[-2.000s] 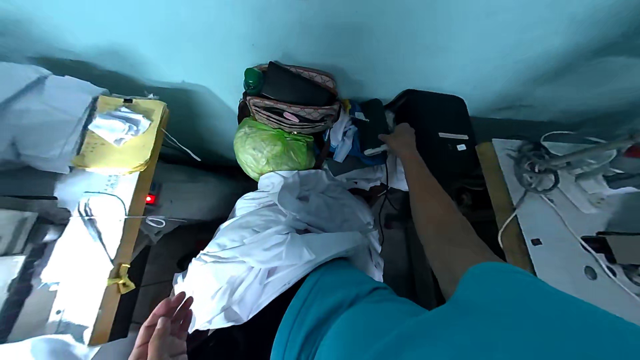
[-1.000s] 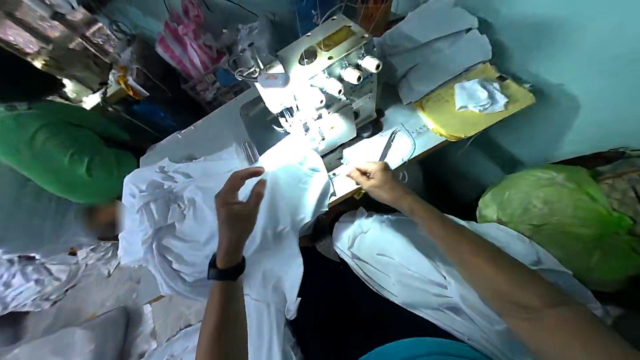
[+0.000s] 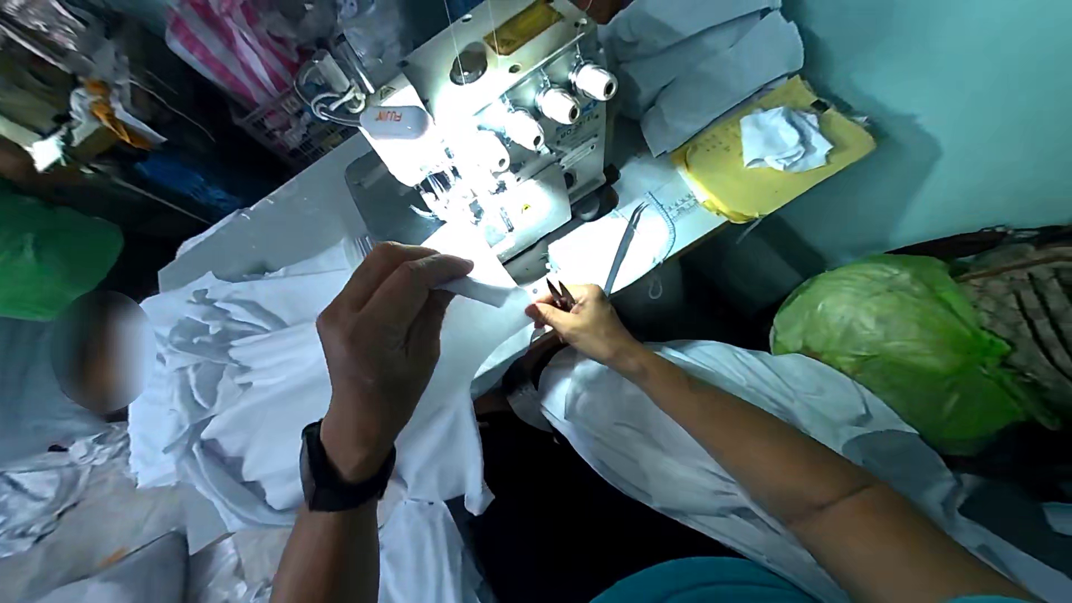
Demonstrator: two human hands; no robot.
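My left hand (image 3: pixel 389 335), with a black band on its wrist, pinches an edge of white fabric (image 3: pixel 276 368) in front of the overlock sewing machine (image 3: pixel 519 126). The fabric lies in folds over the table and hangs off its front edge. Just right of it, my right hand (image 3: pixel 586 322) holds small dark thread snips (image 3: pixel 561 295), tips pointing up, at the fabric's edge; its fingertips also seem to touch the fabric. Behind that hand, a pair of tweezers (image 3: pixel 624 247) lies on a white patch at the machine's right.
A yellow pad (image 3: pixel 775 180) with a folded white cloth (image 3: pixel 785 139) is at the table's right end. A green plastic bag (image 3: pixel 896 343) sits at the right, near white cloth (image 3: pixel 754 419) over my lap. At the left edge is another person (image 3: pixel 92 360), partly blurred.
The view has swung from the wall and bags to the sewing machine. Since one second ago, my left hand has come to the fabric's edge beside my right hand, and the snips now show in my right hand.
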